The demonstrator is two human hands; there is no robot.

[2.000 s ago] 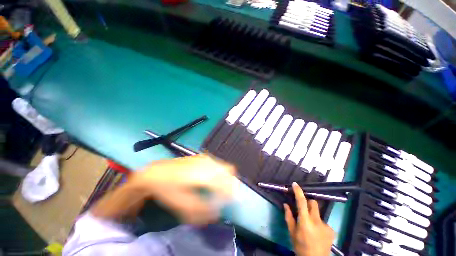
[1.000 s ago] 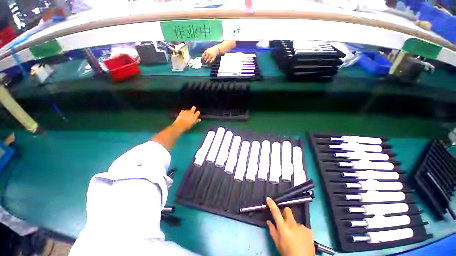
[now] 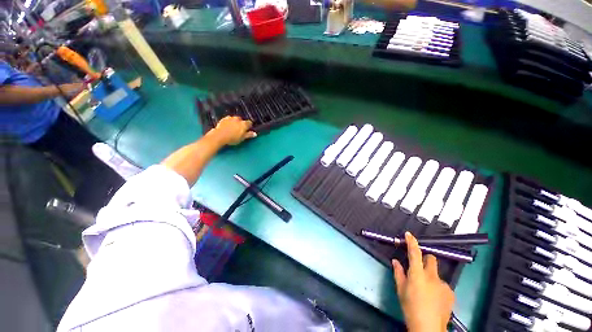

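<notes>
My left hand [image 3: 232,130] grips the near edge of an empty black slotted foam tray [image 3: 272,107] at the back of the green bench. My right hand [image 3: 425,285] holds a black tripod-handle unit [image 3: 425,246] with a silver tube, over the near right corner of another foam tray [image 3: 337,201]. That tray bears a row of white tripod-handle units [image 3: 393,175]. A second black tripod-handle unit [image 3: 259,188] lies crossed open on the bench between my hands. Part of another dark rod shows beside my right wrist.
Another tray of white units [image 3: 558,259] is at the right edge. Across the dark channel are a red bin [image 3: 266,23], a tray of white units [image 3: 422,37] and stacked trays [image 3: 542,55]. A person in blue is at the left by a blue box [image 3: 115,96].
My left hand reached across to the empty tray in the back channel and has brought it left, turned, to the bench's far edge. My right hand stays at the black unit. The view has shifted.
</notes>
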